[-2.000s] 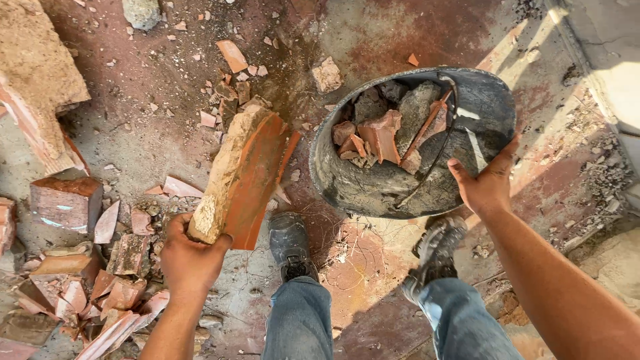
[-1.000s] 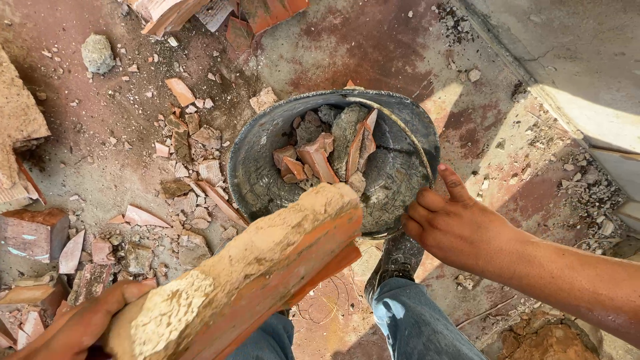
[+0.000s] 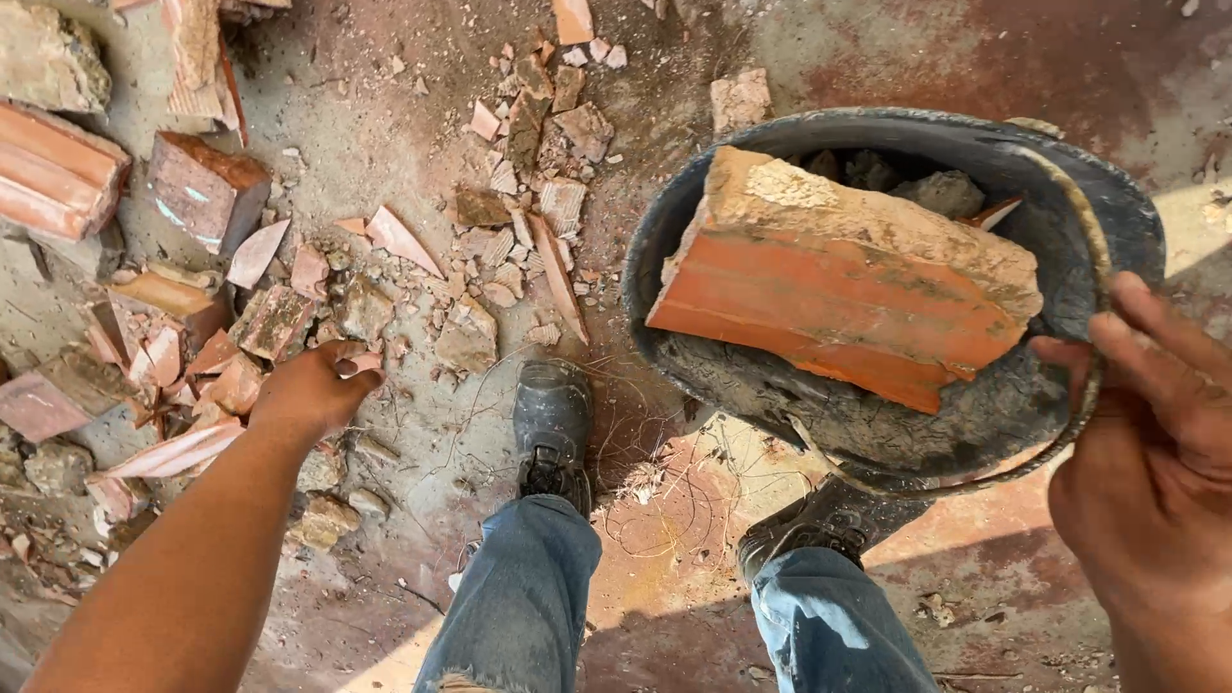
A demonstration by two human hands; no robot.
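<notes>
A black bucket (image 3: 962, 438) with a bent wire handle (image 3: 1088, 231) stands tilted at the right. Across its inside lies a large broken piece of orange hollow clay brick (image 3: 847, 289) with mortar on its upper side; grey rubble (image 3: 943, 192) shows behind it. My right hand (image 3: 1136, 414) is at the bucket's right side, fingers around the handle. My left hand (image 3: 318, 390) reaches over the rubble pile at the left, fingers parted, by small brick fragments (image 3: 236, 385); whether it touches one is unclear.
Brick chunks (image 3: 207, 188) and mortar lumps (image 3: 58, 467) lie at the left. Smaller shards (image 3: 568, 207) are scattered at the middle. My two boots (image 3: 551, 423) stand below the bucket, with thin wires (image 3: 664, 481) on the floor between them.
The large brick piece, in my left hand in both earlier frames, now lies in the bucket. My left hand has let it go and is over the rubble.
</notes>
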